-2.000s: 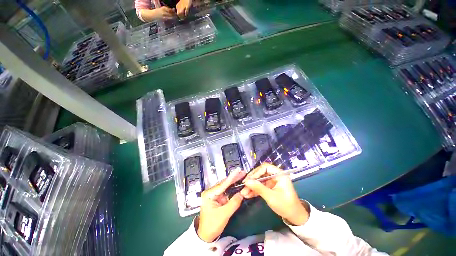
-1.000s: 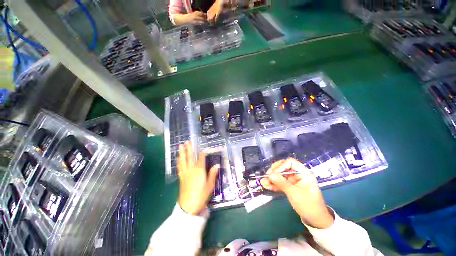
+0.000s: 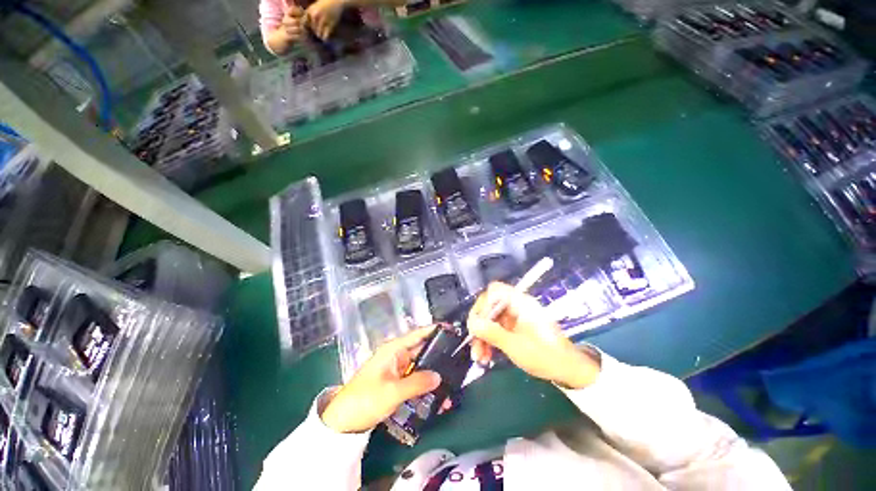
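My left hand (image 3: 379,384) holds a black phone or radio housing (image 3: 434,369), tilted, over the near left edge of the clear blister tray (image 3: 663,288). My right hand (image 3: 519,331) holds pale tweezers (image 3: 514,295) like a pen, with the tip at the housing. A dark adhesive sheet (image 3: 586,245) lies across the tray's near row and partly covers housings there. Its near end is hidden around my right hand. The far row holds black housings (image 3: 410,221), some with orange spots. The near left pocket (image 3: 377,321) holds no housing. Any small sticker is too small to tell.
A gridded strip (image 3: 300,268) lies along the tray's left edge. Stacked trays (image 3: 125,355) stand at left, with more trays (image 3: 759,58) at far right. A metal post (image 3: 154,197) rises at left. Another person's hands (image 3: 307,21) are across the bench. A blue stool (image 3: 816,384) is at lower right.
My left hand has gone from the near left pocket to holding that pocket's housing in front of me. My right hand has brought the tweezers to the housing. The camera view has shifted.
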